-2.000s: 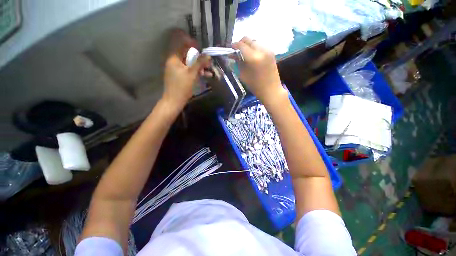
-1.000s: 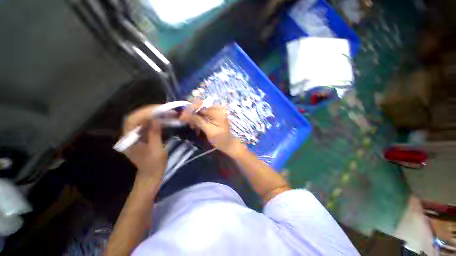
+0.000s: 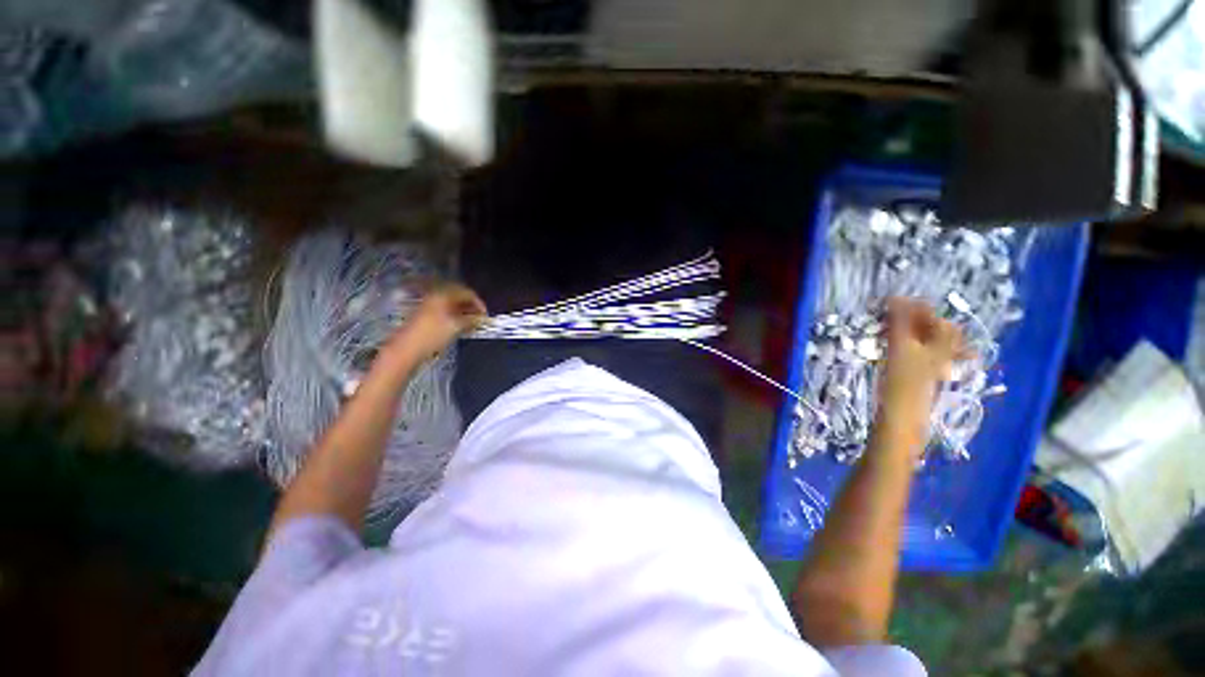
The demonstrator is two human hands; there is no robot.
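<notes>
Loose white cables (image 3: 595,314) lie fanned across the dark lap. My left hand (image 3: 449,315) is at their left end, fingers closed around the strands. My right hand (image 3: 922,341) is over the heap of coiled cables (image 3: 846,384) in the blue bin (image 3: 1011,437) on the right. It is blurred, and whether it holds anything is unclear. One single strand runs from the fan to the bin. A long grey-white cable bunch (image 3: 337,331) hangs left of the lap.
Two white winding posts (image 3: 452,79) stand at the top left. A dark metal block (image 3: 1044,119) overhangs the blue bin's top. A shiny wrapped pile (image 3: 185,331) is at far left. A white sheet (image 3: 1130,443) lies at far right.
My hands have come down from the machine and moved apart, left to the lap cables, right to the bin. The coil seen between them is no longer there. The view has turned left.
</notes>
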